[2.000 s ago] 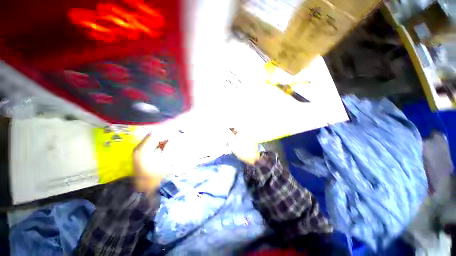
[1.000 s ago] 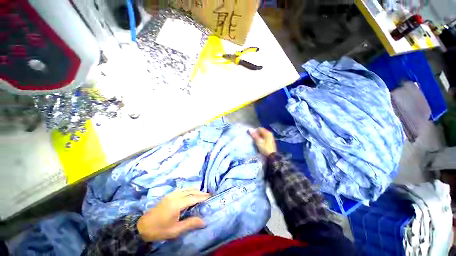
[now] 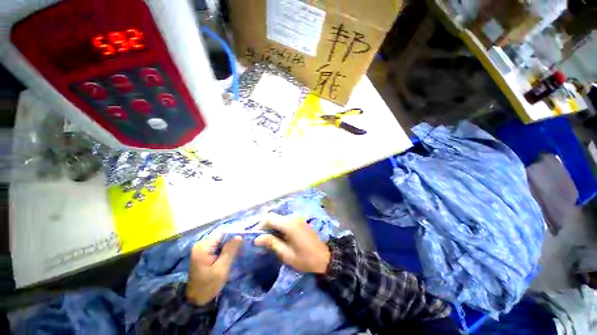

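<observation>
A light blue garment (image 3: 288,307) lies across my lap and against the table's front edge. My left hand (image 3: 213,265) grips an edge of it between thumb and fingers. My right hand (image 3: 294,243) grips the same edge a little to the right. The short strip between my hands is held taut, just in front of the table. The machine head (image 3: 111,72) is at the upper left, with a red panel and a lit red number that seems to read 532 or 592. Its lower working parts are hidden.
Silver button parts (image 3: 141,171) lie below the machine head on the white table (image 3: 59,229). A finer silver pile (image 3: 262,82) lies beside a brown carton (image 3: 327,39). Yellow-and-black pliers (image 3: 345,122) lie to the right. Blue garments (image 3: 478,216) fill a blue bin at right.
My hands have left the machine and come down to my lap. In the last second they have come together on one garment edge, and the view has shifted so the machine panel shows more.
</observation>
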